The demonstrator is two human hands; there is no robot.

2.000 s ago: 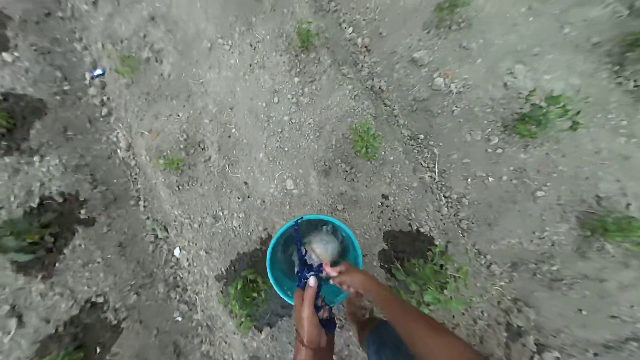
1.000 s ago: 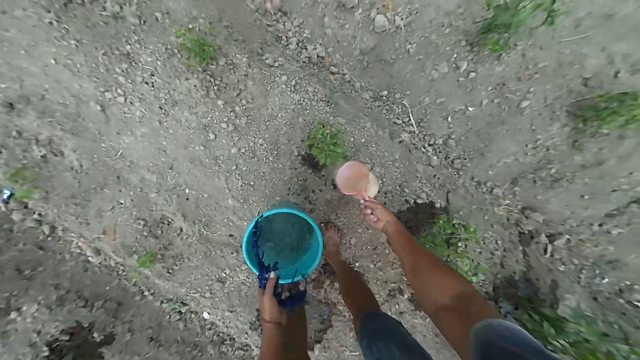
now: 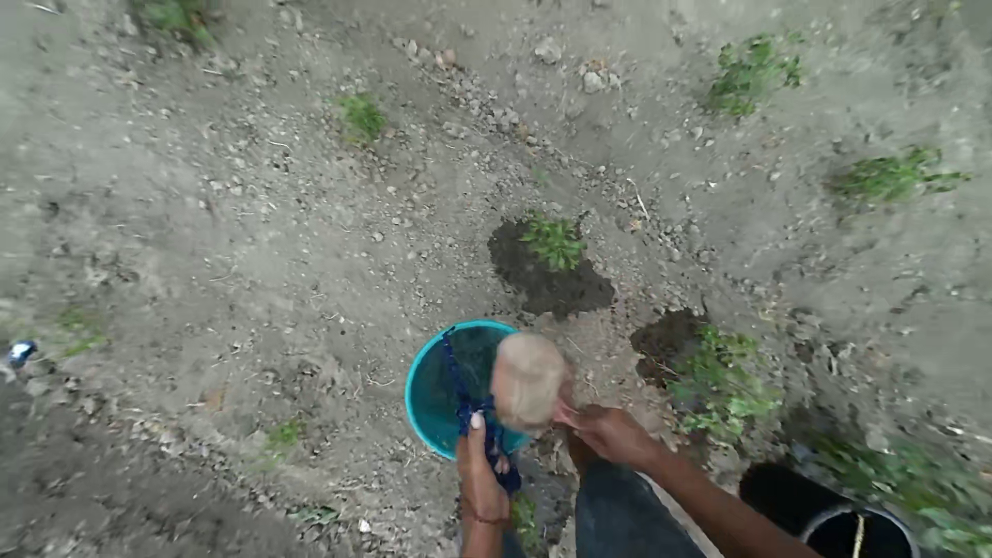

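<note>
A teal plastic bucket (image 3: 422, 387) with water in it is at the lower middle. My left hand (image 3: 479, 473) grips a dark blue cord or cloth strip (image 3: 457, 380) that lies over the bucket's near rim and across its inside. My right hand (image 3: 616, 435) holds a pinkish, pale scoop (image 3: 530, 380) by its handle, over the bucket's right side; motion blurs it, so its contents cannot be told. Beyond the bucket, a small green plant (image 3: 554, 240) grows beside a dark wet patch of soil (image 3: 554, 287).
Leafy plants (image 3: 721, 384) stand to the right, one beside another wet patch (image 3: 666, 341). A black container (image 3: 798, 496) with a rope lies at the lower right. More small plants (image 3: 362, 116) dot the dry, stony soil. My leg (image 3: 628, 511) is between my arms.
The scoop has moved left, from beside the small plant back over the bucket. The soil around that plant is now dark and wet. The view has shifted.
</note>
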